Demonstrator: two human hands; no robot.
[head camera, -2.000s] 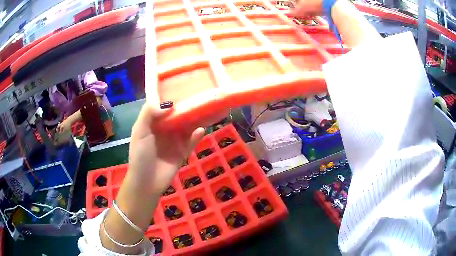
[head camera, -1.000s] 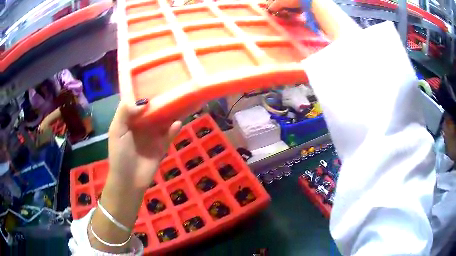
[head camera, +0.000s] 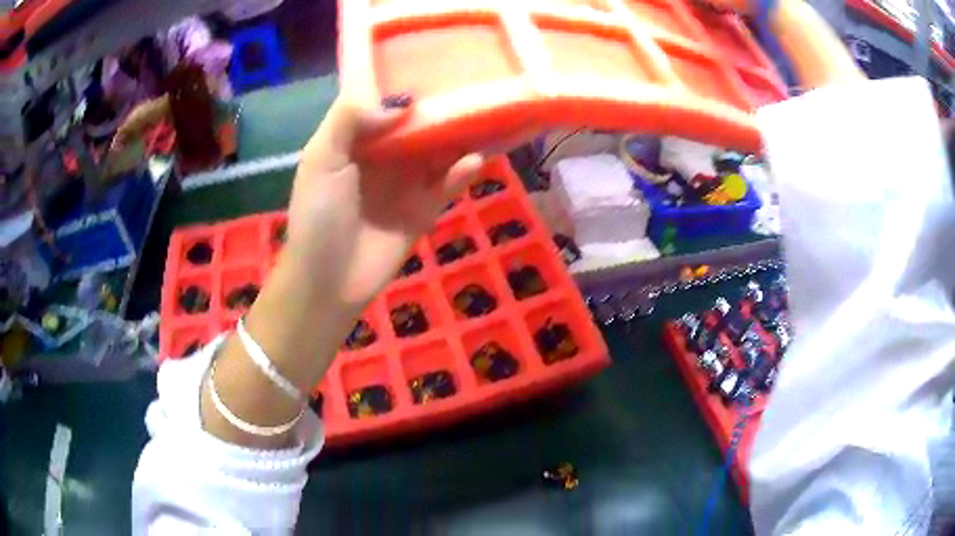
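A red foam tray (head camera: 565, 117) is held up high in front of me, cut off by the top edge; its visible pockets are empty. My left hand (head camera: 382, 188) grips its near left corner. My right hand is out of the picture at the top; its forearm (head camera: 822, 47) with a blue wristband shows beside the tray's right side. Below lies a second red tray (head camera: 466, 400) with dark, orange-flecked display modules (head camera: 474, 300) in many pockets, partly hidden by my left arm. One small dark and orange piece (head camera: 562, 476) lies on the green mat.
At right, a red tray (head camera: 686, 366) is crowded with silver and dark parts. Behind are a white stack (head camera: 602, 199), a blue bin (head camera: 700, 217) with mixed contents and a row of small round parts (head camera: 625, 304). A person's arm (head camera: 141, 124) shows at upper left.
The view has tilted down, so the lower tray and right tray sit higher in the picture. The held tray shows less at the top, and my right hand has left the picture. The loose piece shows more fully.
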